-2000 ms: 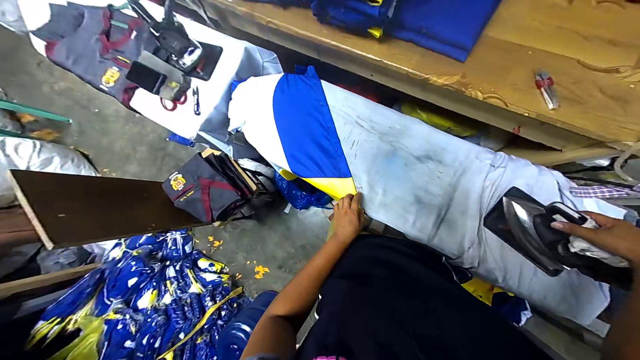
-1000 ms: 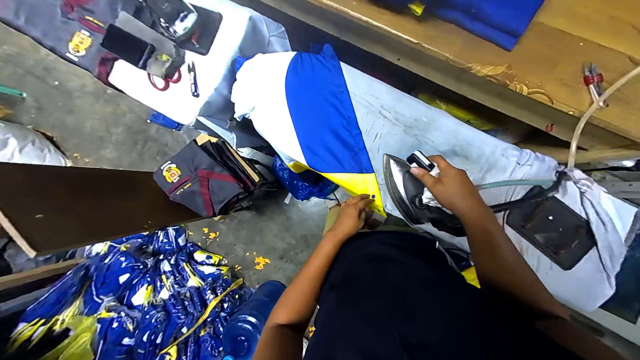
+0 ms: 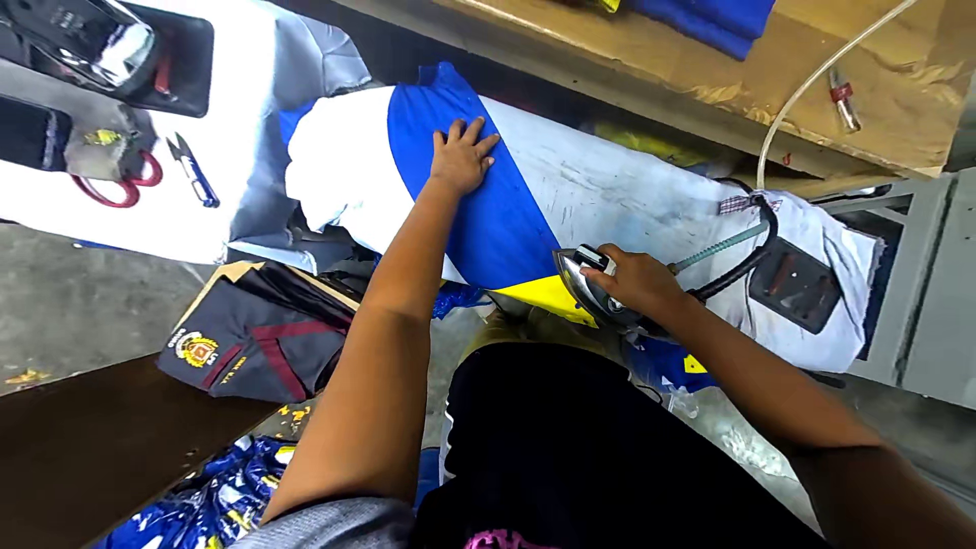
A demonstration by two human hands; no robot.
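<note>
A blue, white and yellow fabric piece (image 3: 499, 229) lies over the left half of a padded ironing board (image 3: 633, 191) with a stained white cover. My left hand (image 3: 463, 156) rests flat on the blue part near its far edge, fingers spread. My right hand (image 3: 637, 280) grips the handle of a steam iron (image 3: 583, 286), whose tip is on the yellow part by the near edge. A green coiled hose and a black cord run from the iron rightward. A dark iron rest pad (image 3: 794, 284) sits at the board's right end.
Behind the board runs a wooden table (image 3: 808, 99) with a thread snipper (image 3: 844, 103) and folded blue cloth (image 3: 709, 19). At left, a white-covered table (image 3: 206, 152) bears another iron (image 3: 99, 42), red-handled scissors (image 3: 122, 183) and a pen-like tool (image 3: 193, 171). Grey garments (image 3: 252, 335) are stacked below.
My left hand has moved from the yellow corner at the near edge up onto the blue part. My right hand has brought the iron from its rest pad leftward to the yellow fabric.
</note>
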